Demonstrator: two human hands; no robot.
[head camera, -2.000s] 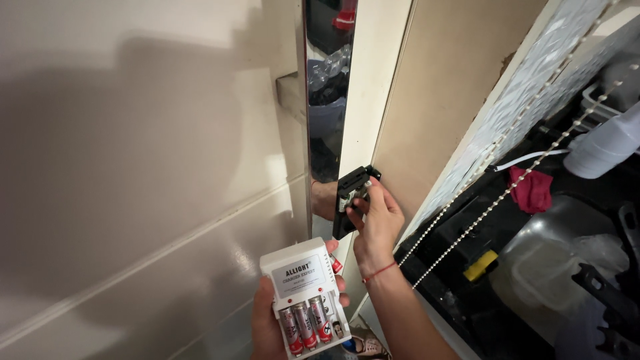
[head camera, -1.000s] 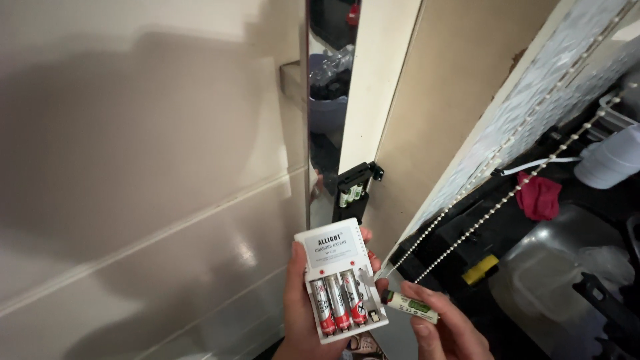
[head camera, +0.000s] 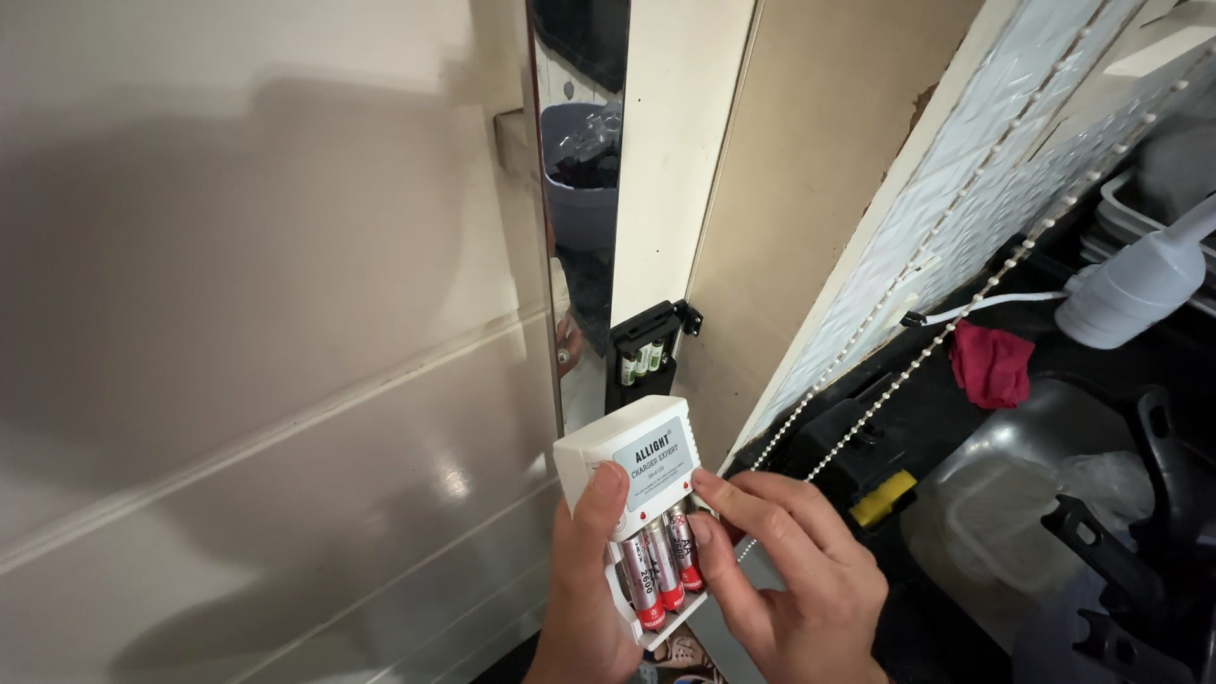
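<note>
My left hand (head camera: 584, 579) holds a white Allight battery charger (head camera: 598, 437) tilted, its thumb on the front. Three AA batteries (head camera: 641, 579), silver with red ends, show in the charger's bays. At the charger's right edge is my right hand (head camera: 793, 560), index fingertip on the casing and thumb tip beside the rightmost battery. Whether a battery is pinched between those fingers is hidden. Just behind the charger, a black battery compartment (head camera: 648, 328) is mounted at the edge of a pale panel, with several white-and-green batteries (head camera: 642, 361) inside.
A narrow mirror strip (head camera: 581, 275) runs beside the pale panel (head camera: 665, 171), reflecting a bucket. A large light panel (head camera: 285, 285) fills the left. At right are a beaded chain (head camera: 988, 294), a red cloth (head camera: 991, 364), a white plastic object (head camera: 1130, 290), a sink (head camera: 1012, 437) and black-handled items (head camera: 1107, 560).
My right hand leaves the black compartment, shows a white-and-green battery one second ago, and is now at the charger's right edge, with that battery out of sight. The charger is now tilted differently.
</note>
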